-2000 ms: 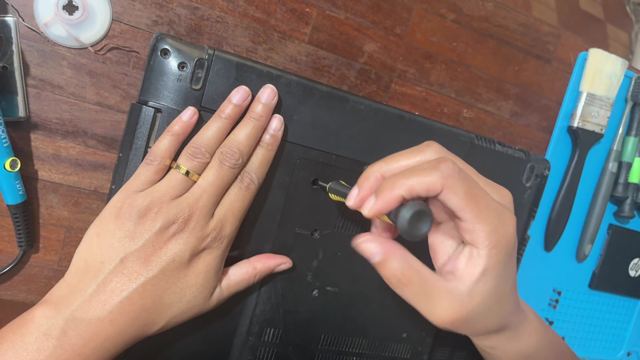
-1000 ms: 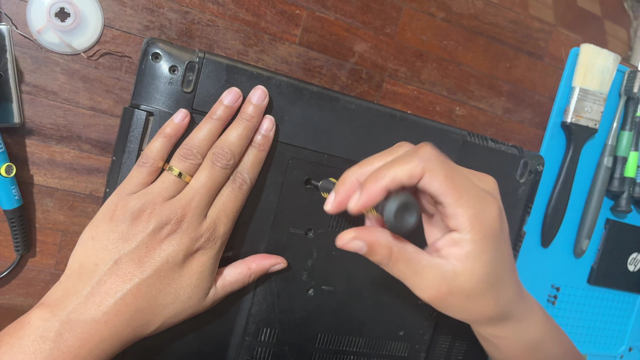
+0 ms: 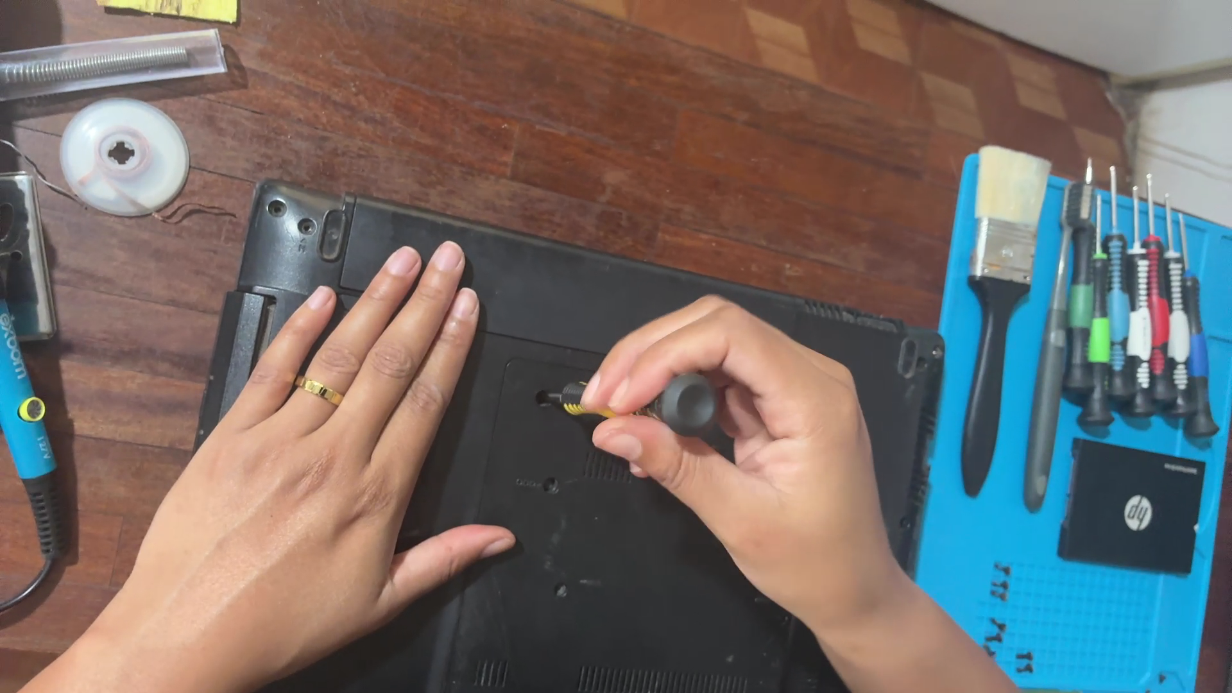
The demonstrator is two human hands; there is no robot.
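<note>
A black laptop (image 3: 616,279) lies upside down on a wooden surface, its bottom cover with screw holes and vents facing up. My left hand (image 3: 318,452), with a gold ring, rests flat on the cover's left part, fingers spread and holding nothing. Between the thumb and fingers of my right hand (image 3: 751,452) is a small screwdriver (image 3: 688,404) with a black, yellow-marked handle. Its tip is at a screw hole (image 3: 546,397) in the cover panel; the screw itself is hidden.
Right of the laptop, a blue silicone mat (image 3: 948,520) bears a paintbrush (image 3: 991,356), a grey-handled brush (image 3: 1049,385), several precision screwdrivers (image 3: 1141,337), an HP drive (image 3: 1131,505) and small screws (image 3: 999,582). At left are a wire spool (image 3: 125,154), a tube of solder (image 3: 106,65) and a blue soldering iron (image 3: 21,404).
My right hand's fingers have shifted around the screwdriver, whose tip stays at the same hole. My left hand remains on the cover. The view has shifted, showing more of the surface above.
</note>
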